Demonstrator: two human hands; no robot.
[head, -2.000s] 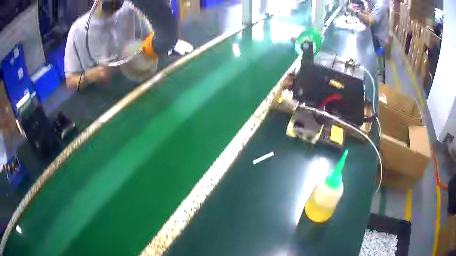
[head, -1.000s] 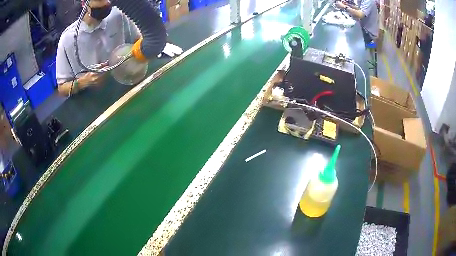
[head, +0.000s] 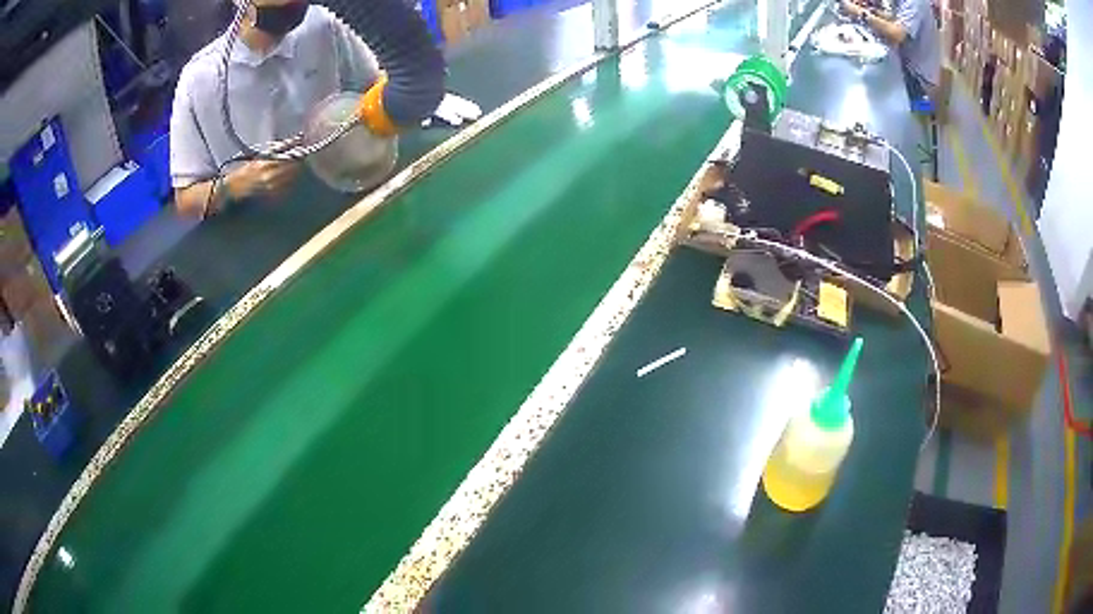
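Neither of my hands is in view. Nearest in front of me, a squeeze bottle with yellow liquid and a green pointed nozzle stands upright on the dark green bench. A small white stick lies on the bench to the left of the bottle and farther back.
A green conveyor belt runs along the left behind a chipped cream rail. A dark soldering station with a green reel stands behind the bottle. Cardboard boxes and a black bin are right. A person sits across the belt.
The camera view has shifted a little, first one way and then back. The bottle and stick keep their places on the bench. The person across the belt has moved slightly.
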